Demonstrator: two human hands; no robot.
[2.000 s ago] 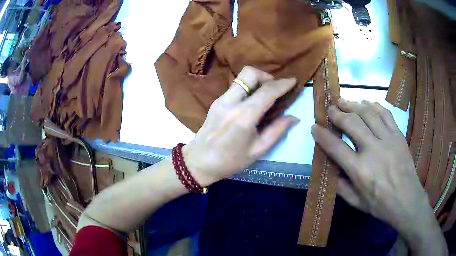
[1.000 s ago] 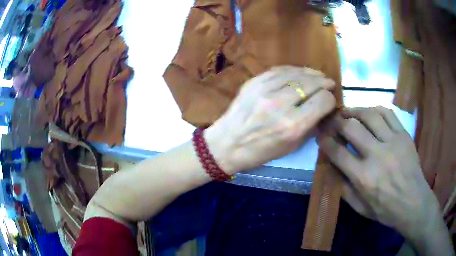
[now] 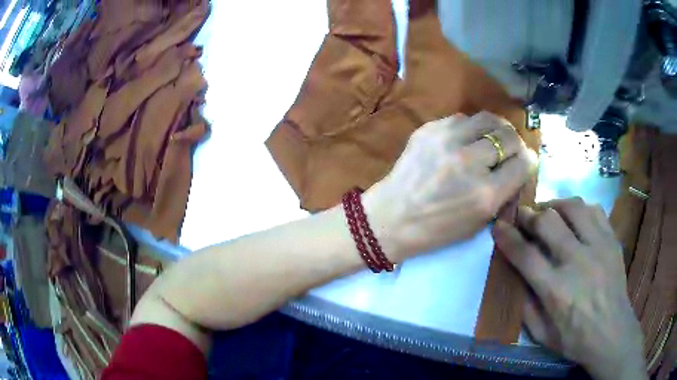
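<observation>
A rust-brown fabric panel (image 3: 349,126) lies on the white table left of the needle area. A brown zipper tape (image 3: 501,300) runs from under my hands down to the table's front edge. My left hand (image 3: 464,185) is on the panel's right edge, fingers bent and pinching it against the tape. My right hand (image 3: 568,267) grips the tape just below, thumb and fingers closed on it. The presser foot and needle area (image 3: 534,119) is just above my left fingertips; the exact stitching point is partly hidden by my fingers.
The sewing machine head (image 3: 519,37) fills the upper right. A ruffled panel stack (image 3: 133,111) lies on the left of the table. A zipper bundle (image 3: 657,223) is at the right edge. Zippered strips (image 3: 96,297) hang at lower left. The table's ruler-like front edge (image 3: 401,341) curves below.
The view has shifted, showing more of the machine head. My left hand has moved right from the panel to its edge beside the tape. My right hand stays on the tape.
</observation>
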